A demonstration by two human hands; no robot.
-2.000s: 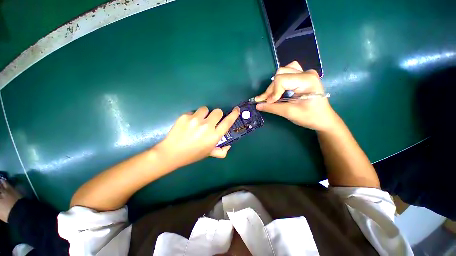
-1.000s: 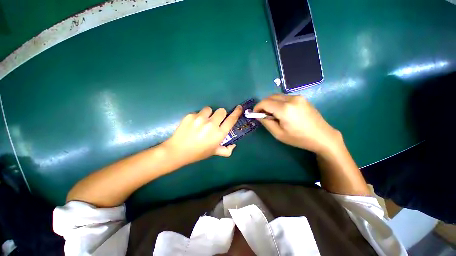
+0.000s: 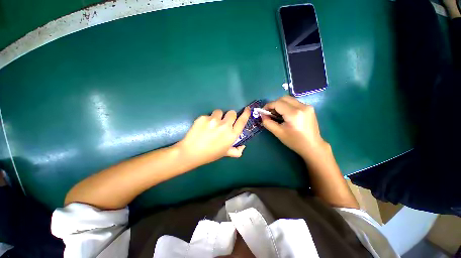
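The dark handheld unit (image 3: 248, 130) lies tilted on the green table in front of me, with small pale and brownish details inside. My left hand (image 3: 215, 133) holds its lower left part, index finger along the upper edge and thumb at the near side. My right hand (image 3: 293, 122) grips a thin tool with a white end (image 3: 262, 111). The white end rests at or just over the upper end of the unit, where the pale disc (image 3: 256, 114) shows partly. The tool's other end is hidden in my right hand.
A smartphone (image 3: 305, 50) lies on the green table (image 3: 151, 75) beyond my right hand. A small white piece (image 3: 285, 86) lies beside its lower left corner. A worn whitish edge strip (image 3: 76, 23) runs along the upper left. Another person's dark sleeve (image 3: 429, 101) is at the right.
The tool in my right hand has turned from lying beside the unit to having its white end at the pale disc. My left hand keeps its hold. The person at the right shows more.
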